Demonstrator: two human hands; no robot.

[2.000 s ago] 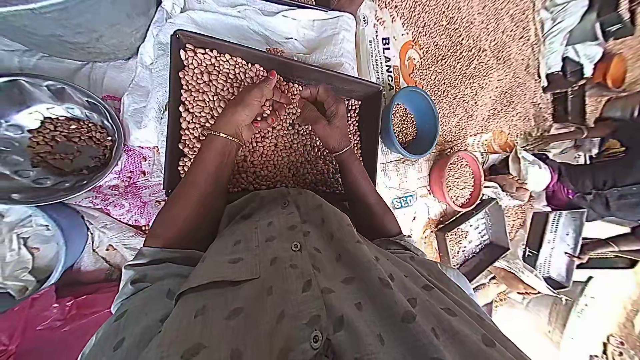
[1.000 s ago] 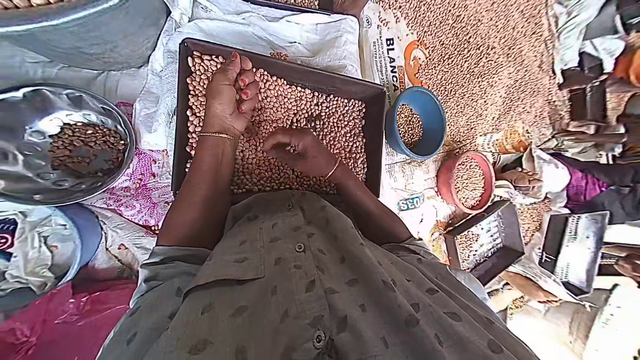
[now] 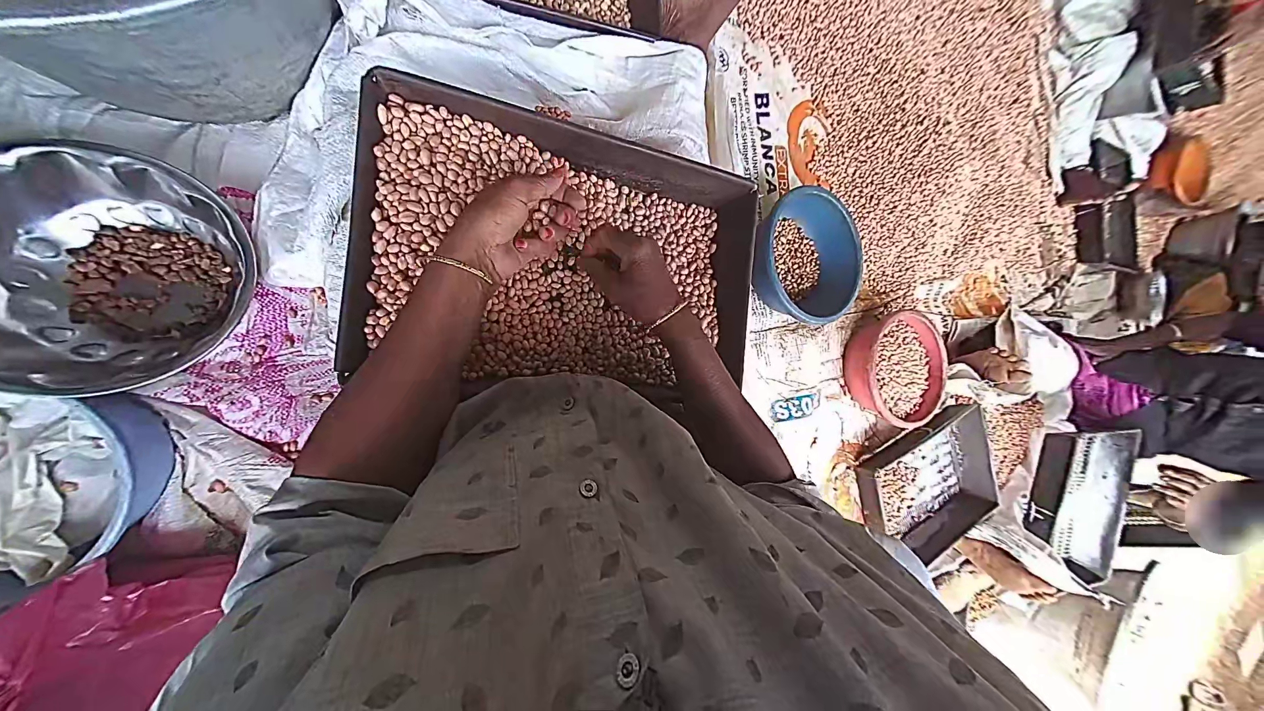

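A dark rectangular tray [image 3: 736, 197] lies in front of my body, filled with a layer of pinkish-brown shelled peanuts [image 3: 425, 148]. My left hand [image 3: 518, 222] is cupped palm up above the middle of the tray, with several peanuts in its curled fingers. Just to its right is my right hand [image 3: 632, 272], low over the peanuts, its fingers bent toward the left palm. Whether the right fingertips hold anything is hidden. Each wrist bears a thin bracelet.
Left of the tray stands a metal bowl [image 3: 212, 341] with darker pieces, above a blue tub [image 3: 148, 464]. A blue bowl [image 3: 839, 257] and a red bowl [image 3: 859, 370] of peanuts stand at right. Other people's hands [image 3: 997, 365] and trays [image 3: 987, 444] are farther right.
My left hand has come down and right from the tray's upper left, turning from a closed shape to a cupped palm. My right hand has moved up beside it.
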